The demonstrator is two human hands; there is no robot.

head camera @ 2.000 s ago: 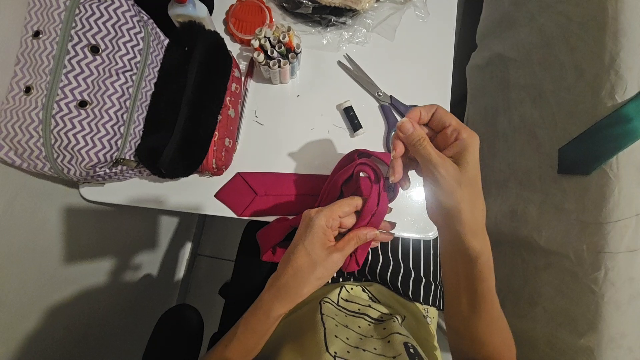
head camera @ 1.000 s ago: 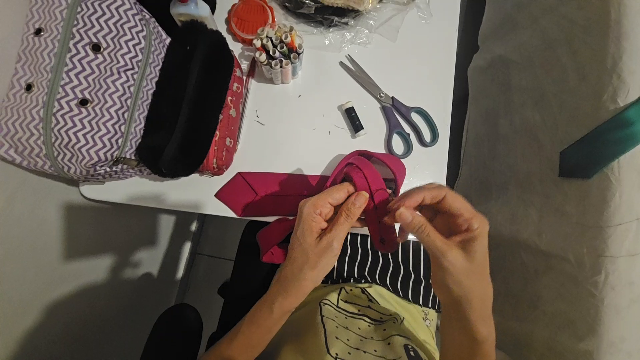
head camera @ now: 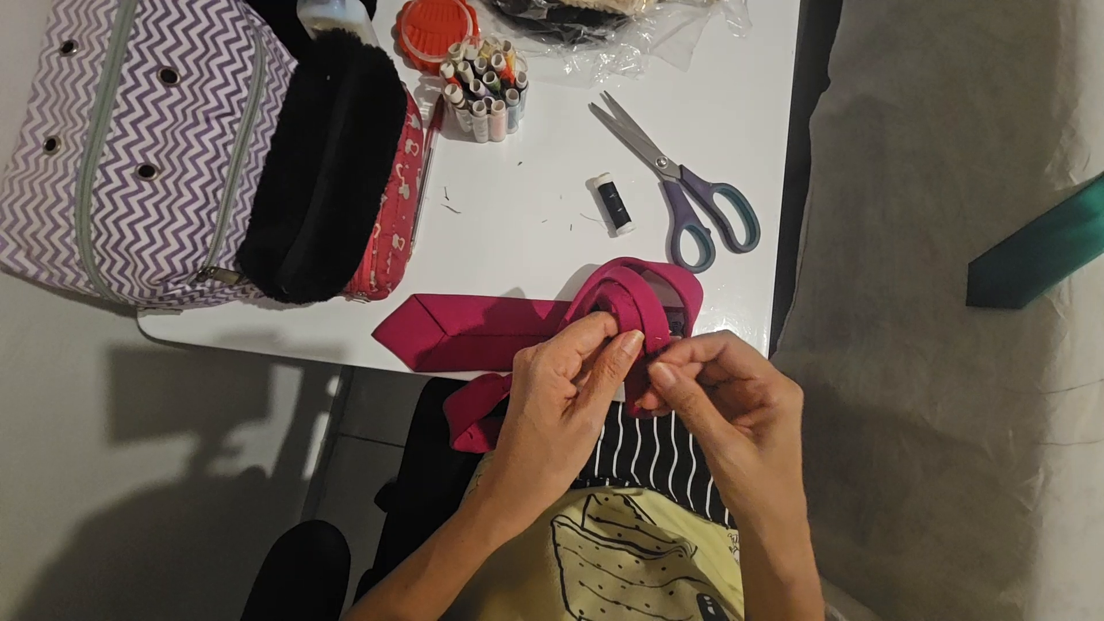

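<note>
A magenta necktie (head camera: 483, 332) lies partly on the white table and is looped over itself near the front edge. My left hand (head camera: 569, 388) pinches the looped fabric between thumb and fingers. Just to its right, my right hand (head camera: 716, 388) has its thumb and forefinger closed at the edge of the same loop; whether a needle or thread is between them is too small to tell. Beyond the hands lie a spool of black thread (head camera: 613, 204) and scissors (head camera: 662, 164) with purple and teal handles, their blades slightly apart.
A zigzag-patterned bag (head camera: 172, 129), a black furry item (head camera: 328, 172) and a red patterned pouch (head camera: 392, 216) occupy the left. Several thread spools (head camera: 487, 90) stand near a red round container (head camera: 435, 33). Clear plastic wrapping (head camera: 604, 43) is at the back; a green necktie (head camera: 1035, 250) lies at right.
My right hand was raised over the scissors' handles two seconds ago; it has come down toward me, beside the tie's loop. My left hand keeps its hold on the tie.
</note>
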